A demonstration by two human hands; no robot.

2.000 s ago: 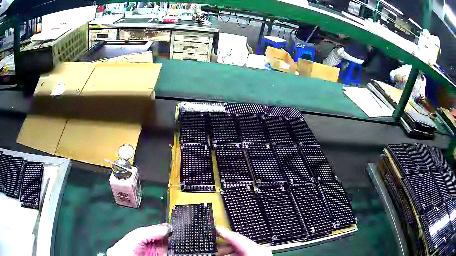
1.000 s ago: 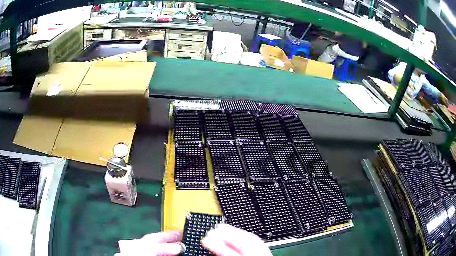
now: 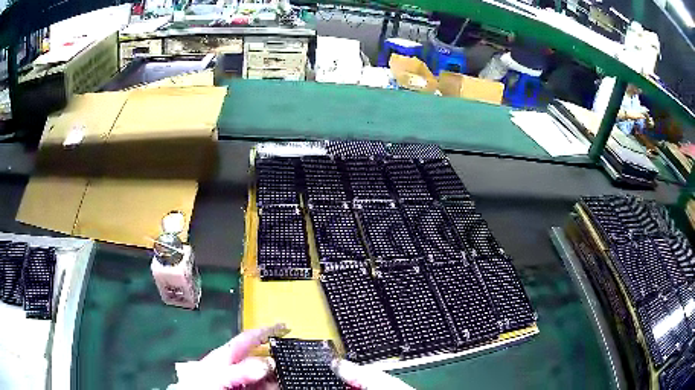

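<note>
A black dotted LED module is held low at the bottom edge, in front of the module stack. My left hand grips its left side, with one finger raised near its top left corner. My right hand holds its right edge and is partly cut off by the frame. The module's lower part is cut off by the frame. Bare tan cardboard shows at the stack's near left corner. Other modules lie edge to edge in rows on the stack.
A small bottle with a thin stick across its top stands left of the stack. Creased cardboard lies behind it. A white tray with modules is far left. A second stack is right. People sit in the background.
The held module has moved down toward the bottom edge and changed its tilt. My left hand's finger is now raised by its top corner. The whole view has shifted slightly.
</note>
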